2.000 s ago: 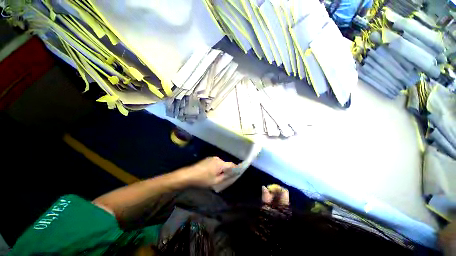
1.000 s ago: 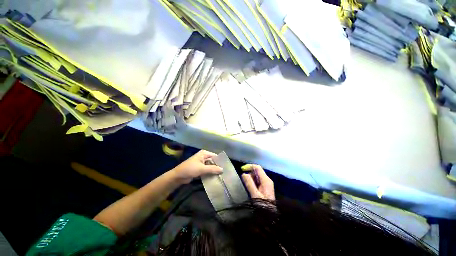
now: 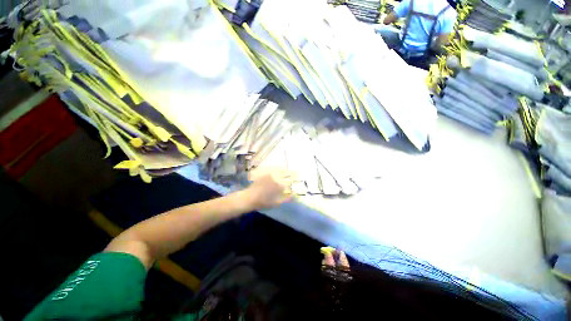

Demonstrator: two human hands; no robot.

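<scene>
My left hand [image 3: 270, 190] is blurred and reaches over the table's front edge to the near ends of the loose centre pile of pale zipper strips [image 3: 319, 172]. Whether its fingers hold a strip cannot be told. A denser bundle of zipper strips [image 3: 241, 135] lies just left of and behind it. My right hand [image 3: 336, 258] is small and mostly hidden by dark hair below the table edge. A bit of yellow shows at its fingertips, and what it holds cannot be made out.
Large yellow-edged fabric panels [image 3: 169, 69] are stacked at left, with loose binding tails. An overlapping panel row [image 3: 338, 75] lies across the back. Folded panel bundles [image 3: 488, 81] stand at right. A person in a blue top [image 3: 426, 28] is at the back. The table's front edge [image 3: 313, 227] runs diagonally.
My left hand has moved up from below the table edge to the centre pile, and the strip it held there no longer shows. The view has shifted, and my right hand appears lower.
</scene>
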